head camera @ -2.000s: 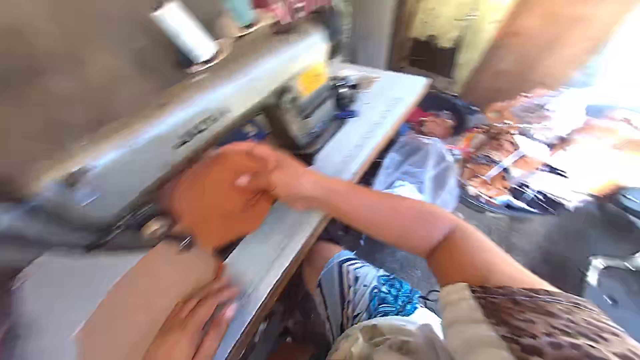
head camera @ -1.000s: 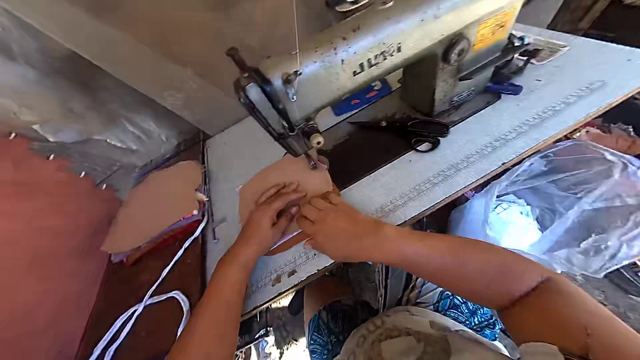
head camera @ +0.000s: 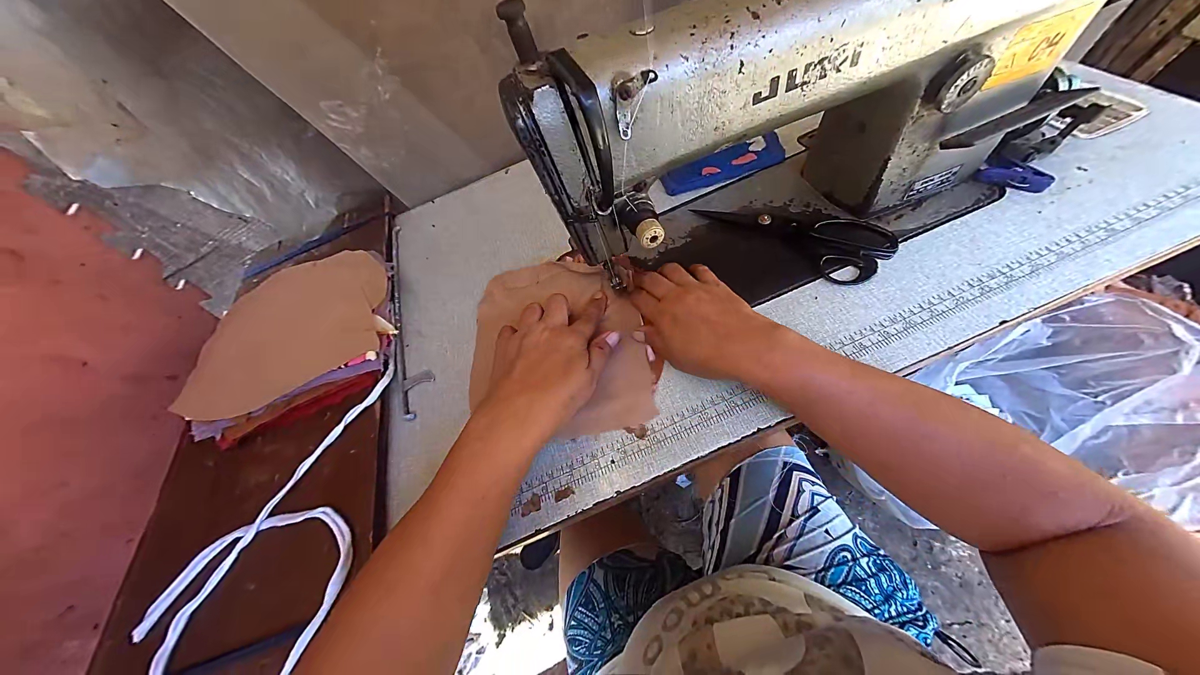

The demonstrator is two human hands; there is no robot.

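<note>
A tan fabric piece (head camera: 609,403) lies flat on the sewing table, its upper right edge at the presser foot (head camera: 616,279) of a Juki sewing machine (head camera: 731,84). My left hand (head camera: 553,352) rests on top of the fabric with fingers spread, left of the needle. Just right of the presser foot, my right hand (head camera: 698,323) presses on the fabric's right edge, its fingertips partly hidden. Some darker orange-brown material (head camera: 656,368) shows under that edge. Thread runs down the machine head to the needle area.
Black-handled scissors (head camera: 848,248) lie on the machine bed, near a blue patterned cloth (head camera: 727,164). A stack of cut fabric pieces (head camera: 291,337) and a white cord (head camera: 272,516) are at left. A blue clip-like object (head camera: 1015,176) lies behind. Clear plastic (head camera: 1078,394) hangs beside the table's right edge.
Two seconds ago my hands were apart, with an orange-brown piece under the right one. Now both are at the tan piece by the presser foot. The view has swung strongly and come closer.
</note>
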